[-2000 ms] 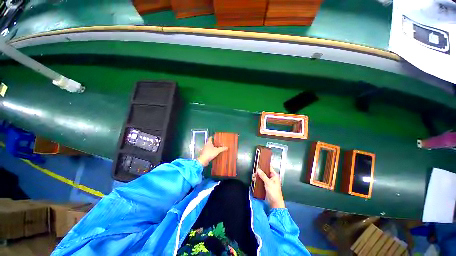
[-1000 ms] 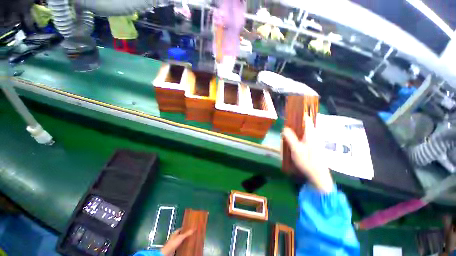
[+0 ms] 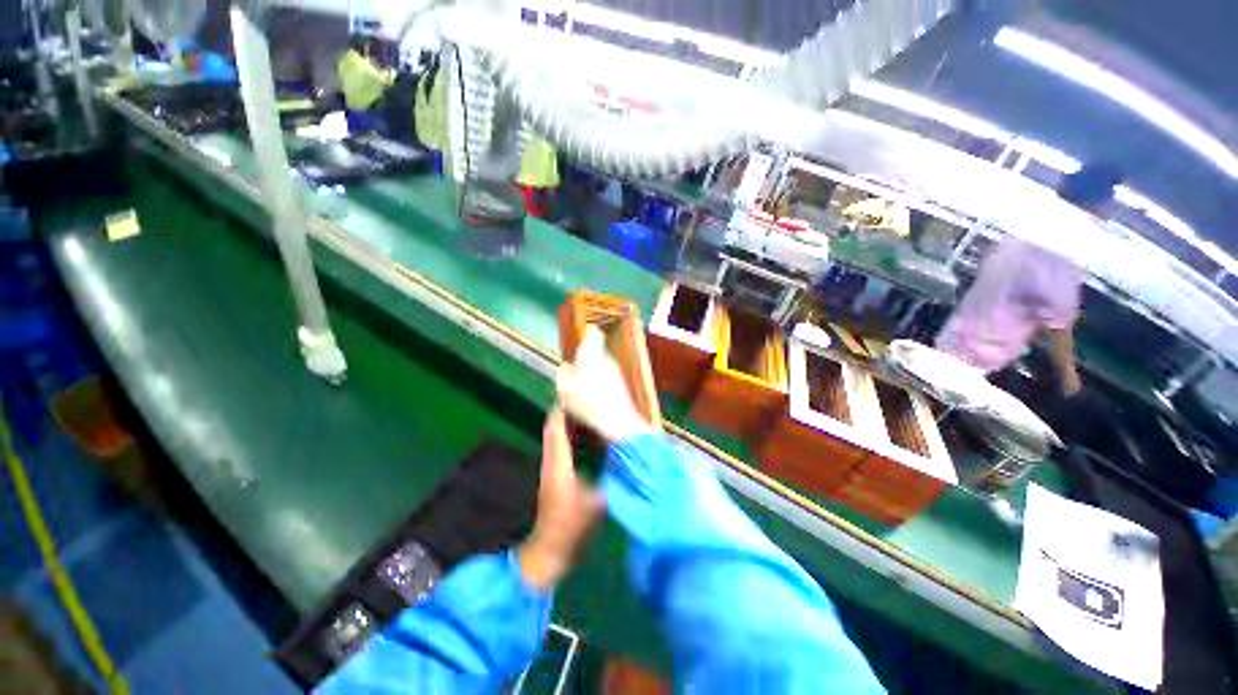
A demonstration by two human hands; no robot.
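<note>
An open orange-brown wooden housing [image 3: 635, 356] stands at the left end of the housing row, over the pale rail's far side. My right hand [image 3: 604, 387] reaches across the bench and grips it, fingers at its opening. My left hand [image 3: 559, 513] is blurred, fingers raised close to the housing's near lower side; whether it touches or holds anything cannot be told. Below, partly behind my left sleeve, a black tray [image 3: 469, 509] holds dark modules [image 3: 407, 570]. A thin white frame [image 3: 546, 665] and a wooden piece [image 3: 634, 678] show at the bottom edge.
More stacked housings [image 3: 828, 428] stand right of the held one on the raised green shelf. A yellow-edged rail [image 3: 869, 532] runs in front. A printed sheet [image 3: 1093, 584] lies right. A pale post [image 3: 278, 204] rises left. A person in pink [image 3: 1011, 306] is beyond.
The view has swung left and up. The housing in my right hand is now at the left end of the shelf row. My left hand has left the wooden piece on the bench and risen.
</note>
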